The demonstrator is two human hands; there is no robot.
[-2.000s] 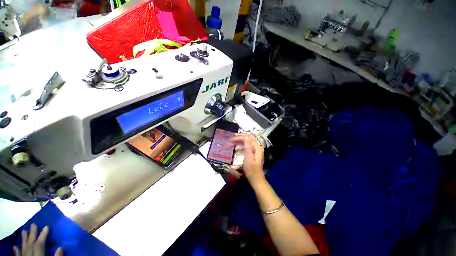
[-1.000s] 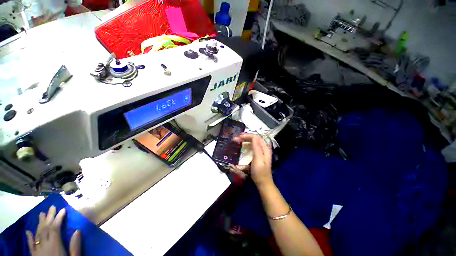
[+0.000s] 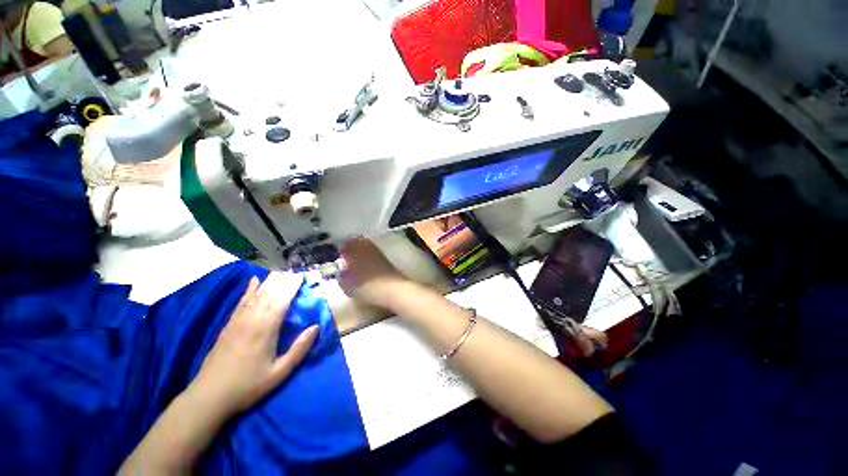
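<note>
Shiny royal-blue fabric (image 3: pixel 307 409) lies on the white table and runs under the left end of the lockstitch machine head (image 3: pixel 372 153). My left hand (image 3: pixel 251 349) lies flat on the fabric, fingers apart, just in front of the needle area. My right hand (image 3: pixel 367 270) is at the presser foot area (image 3: pixel 316 258), behind the fabric's edge. Its fingertips are partly hidden beside the foot, so its hold cannot be told. The needle itself is not clear in the bright light.
A dark phone (image 3: pixel 572 274) lies right of the machine, with a cable beside it. A second dark rectangle with an orange face (image 3: pixel 456 244) is under the arm. A grey box (image 3: pixel 665 228) stands at the right. Blue heaps lie left. A person's arm shows at top left.
The view has swung left. My right hand has left the phone and moved to the presser foot area. The phone screen is now dark. My left hand and the fabric are nearer the needle.
</note>
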